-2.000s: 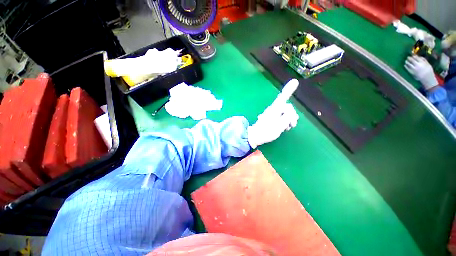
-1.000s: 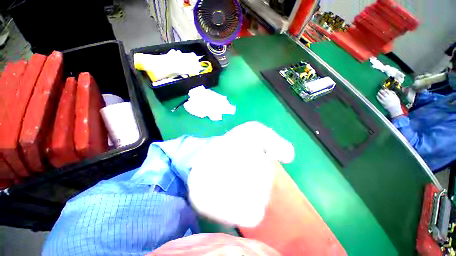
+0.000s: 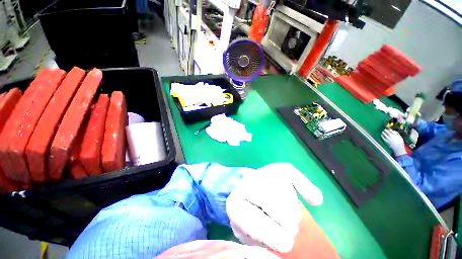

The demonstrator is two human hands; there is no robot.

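Observation:
My left hand [image 3: 271, 205], in a white glove, is over the red pad [image 3: 316, 238] at the bottom centre, bent back towards me. Its fingers are curled down and the thumb side points right. The frame does not show whether anything is in the fingers. The hand hides most of the pad. My right hand is not in view. A green circuit board [image 3: 312, 115] with a pale block on one side lies on the far part of the black carrier tray [image 3: 357, 195].
A black bin [image 3: 175, 136] at left holds several red pads [image 3: 68, 126]. A small black tray [image 3: 200, 114] holds white and yellow items. A crumpled white cloth [image 3: 228, 130] lies nearby, with a purple-rimmed fan [image 3: 243, 60] beyond. Another worker [image 3: 430, 146] sits across the belt, right.
My left hand has drawn back from near the carrier tray to over the red pad, its fingers now curled. The view has tilted up, showing more of the room and the other worker.

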